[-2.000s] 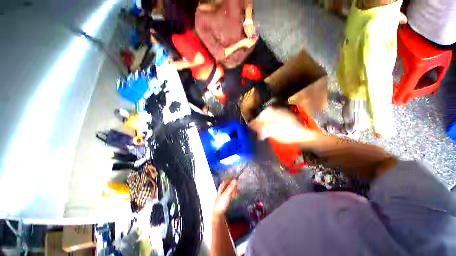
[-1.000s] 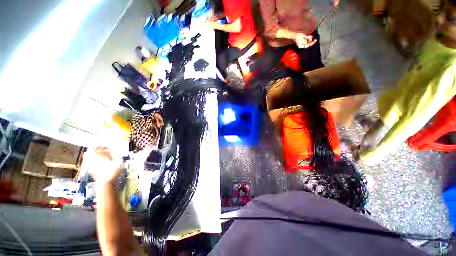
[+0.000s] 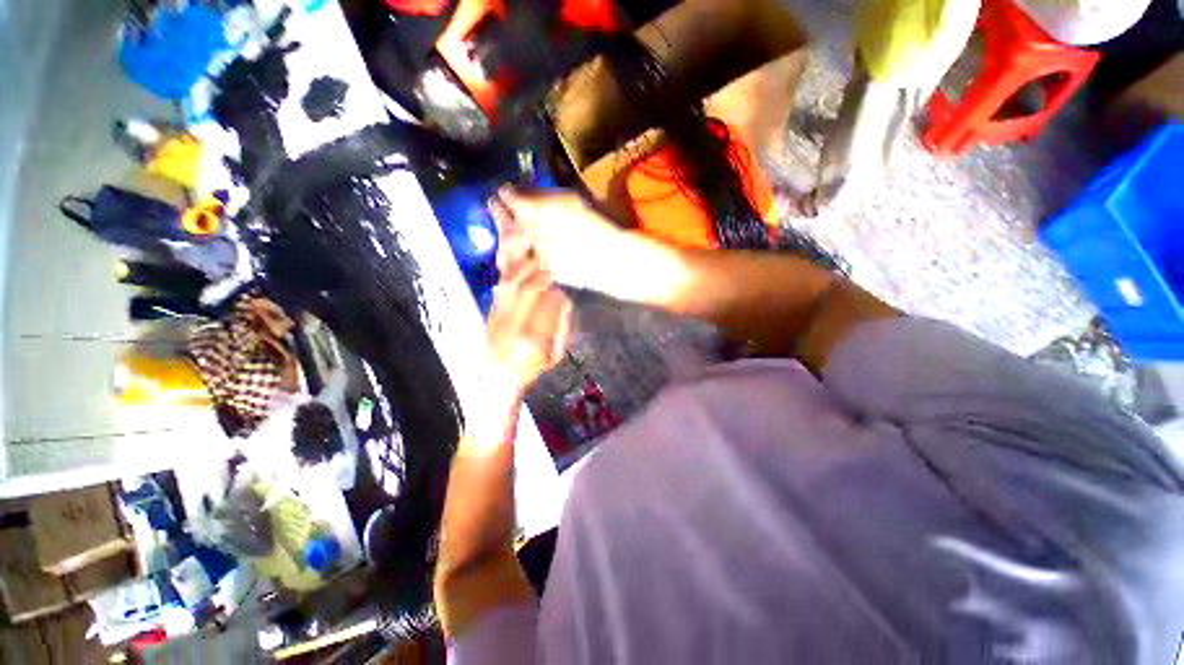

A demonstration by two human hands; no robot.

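Note:
My left hand [image 3: 529, 309] and my right hand [image 3: 558, 234] are close together over the bench's front edge, beside the blue bin [image 3: 470, 234]. Their fingertips almost meet. Glare and blur hide whether anything small is between the fingers, so I cannot tell if either hand holds something. A thick heap of long black cables [image 3: 377, 299] lies along the white bench [image 3: 435, 266], left of my hands. More black cables hang over the open cardboard carton [image 3: 760, 85] and the orange stool [image 3: 665, 195].
A checked cloth [image 3: 247, 370], a yellow item [image 3: 159, 377] and small black piles [image 3: 325, 95] are on the bench. A red stool [image 3: 1013, 85] and a large blue bin [image 3: 1127, 247] stand at right. A person in yellow trousers [image 3: 896, 52] is near the stool.
My left hand has moved from the far left of the bench to the bench's front edge. My right hand has come into view beside it. The camera view has shifted.

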